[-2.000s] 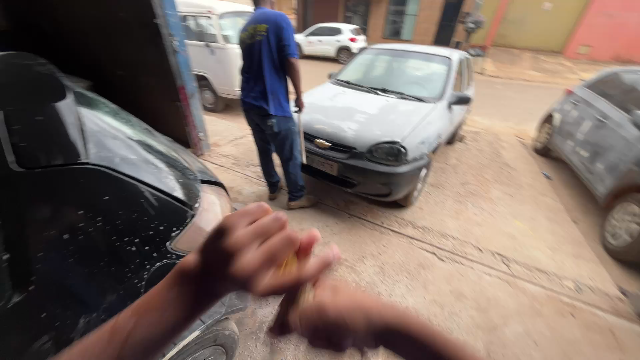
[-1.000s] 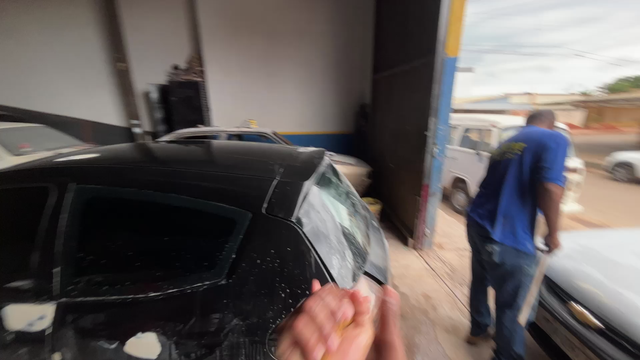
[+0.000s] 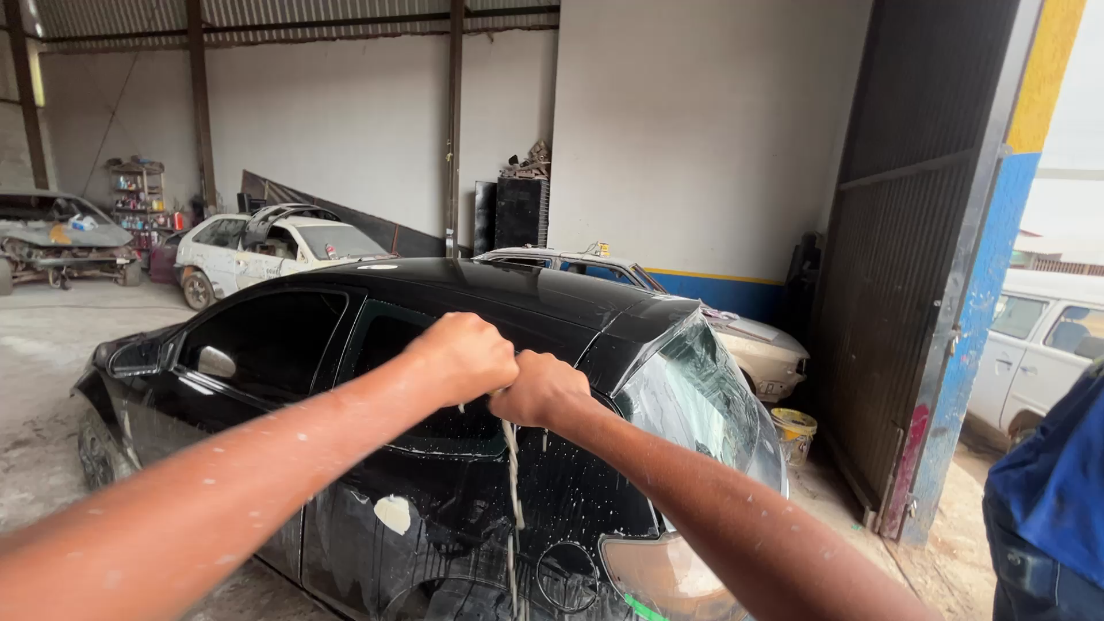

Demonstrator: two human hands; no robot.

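Note:
Both fists meet in front of the side of a black car [image 3: 535, 289], near its rear side window. My left hand [image 3: 470, 358] and my right hand [image 3: 539, 390] are closed tightly together on a small wet item, almost wholly hidden by the fingers. A twisting stream of cloudy liquid [image 3: 515, 483] falls from between them. White drips and specks mark the car's rear panel, and pale filler patches [image 3: 393, 514] show on its door. The rear window [image 3: 703, 392] is smeared with whitish residue. Specks dot both forearms.
A person in a blue shirt [image 3: 1056, 483] stands at the right edge. Beside the car are a yellow-rimmed bucket [image 3: 793, 424] and a large metal door [image 3: 914, 216]. Behind stand a white car [image 3: 237, 259], another pale car [image 3: 763, 345], a stripped car [image 3: 65, 228] and a shelf of bottles [image 3: 138, 194].
The view has swung left from the street into the workshop. My hands have gone from loosely clasped around something yellowish to tight fists over the car's side, with liquid now streaming down.

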